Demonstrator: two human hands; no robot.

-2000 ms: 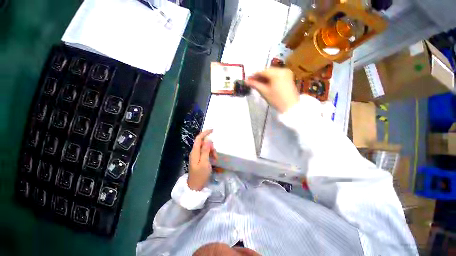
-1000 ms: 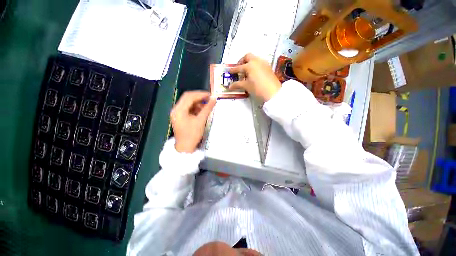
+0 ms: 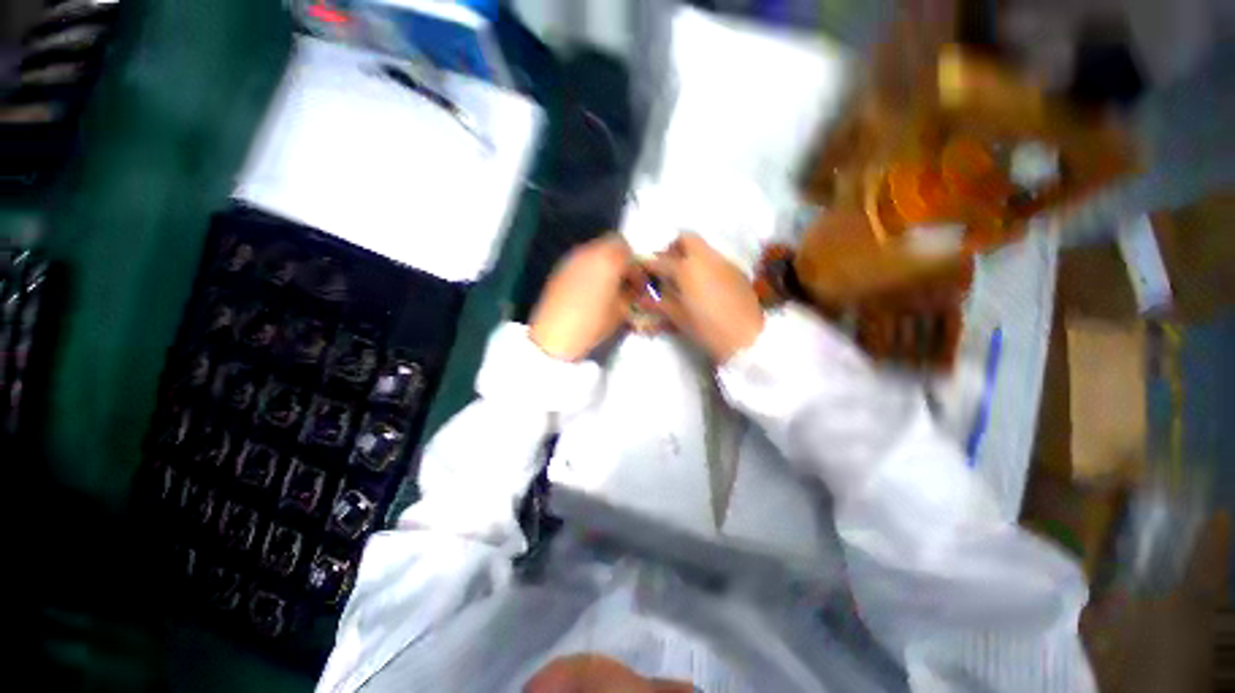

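Observation:
The frame is blurred. My left hand point(image 3: 582, 301) and my right hand point(image 3: 711, 298) meet over the white machine base point(image 3: 616, 420). Their fingertips close around a small dark piece with a shiny spot point(image 3: 653, 287), which looks like a watch case. The assembly jig is mostly hidden under the fingers; only a small reddish and pale patch shows between the hands. Whether the case sits in the jig or is lifted cannot be told.
The black blister tray point(image 3: 291, 305) lies on the green bench point(image 3: 129, 176) at left, below white record sheets point(image 3: 393, 163). An orange-gold press head point(image 3: 935, 203) stands right above red-brown nests point(image 3: 910, 328). A blue pen point(image 3: 985, 393) lies on the base; cardboard boxes point(image 3: 1104, 393) are beyond.
The view has shifted and blurred. My left hand has moved up and right from the jig's lower left corner to meet my right hand; earlier my right hand brought the dark case to the jig.

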